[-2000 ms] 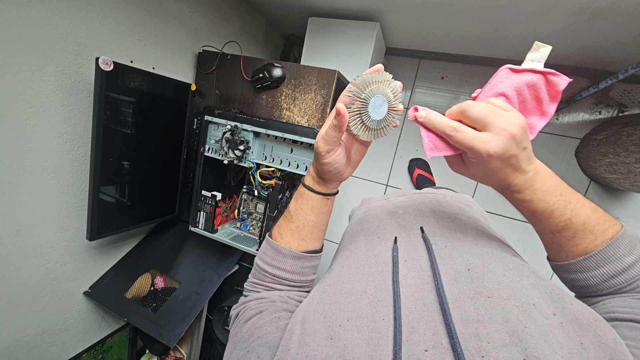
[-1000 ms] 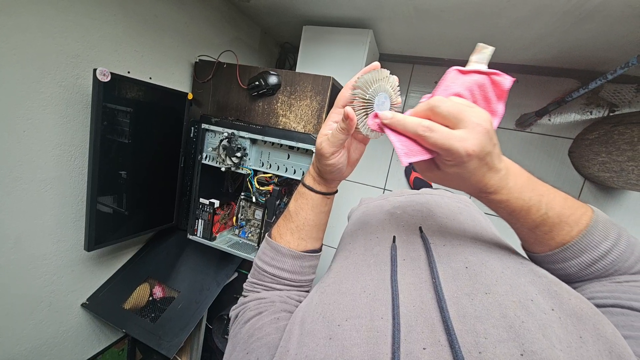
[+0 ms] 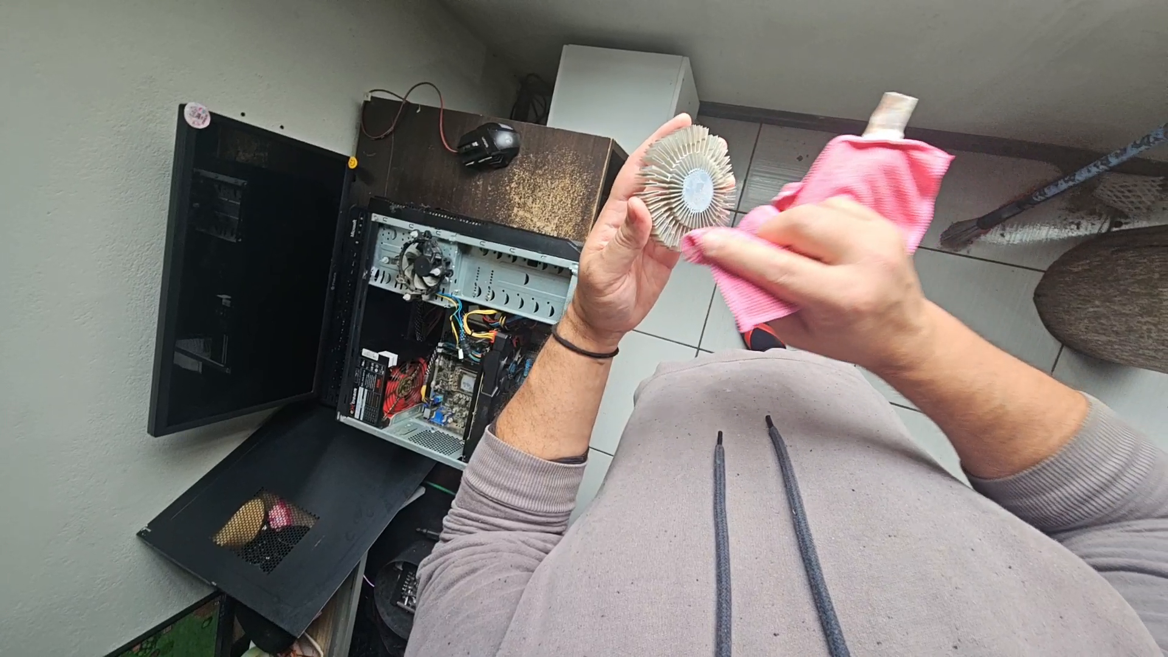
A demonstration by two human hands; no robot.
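Observation:
My left hand (image 3: 630, 246) holds a round metal CPU heatsink (image 3: 689, 182) by its finned rim, its flat round centre turned toward me. My right hand (image 3: 835, 283) grips a pink cloth (image 3: 876, 178), with a bit of it pinched at the fingertips close to the heatsink's lower right edge; whether cloth and fins touch, I cannot tell. A pale label or tab (image 3: 891, 116) sticks up at the cloth's top. To the left stands an opened computer case (image 3: 520, 283) with a small fan (image 3: 423, 265), coloured cables and a circuit board (image 3: 453, 388) showing inside.
A black mouse (image 3: 488, 146) lies on a dark wooden surface (image 3: 547, 187) strewn with light specks. Left of the case are a monitor (image 3: 255, 274) and a black side panel (image 3: 301, 484) with a mesh window. A white box (image 3: 616, 87) stands behind; a woven brown object (image 3: 1109, 297) is at far right.
My right hand with the cloth first moved left onto the heatsink's centre, then slightly back to its lower right edge. My left hand keeps hold of the heatsink, which has been tilted.

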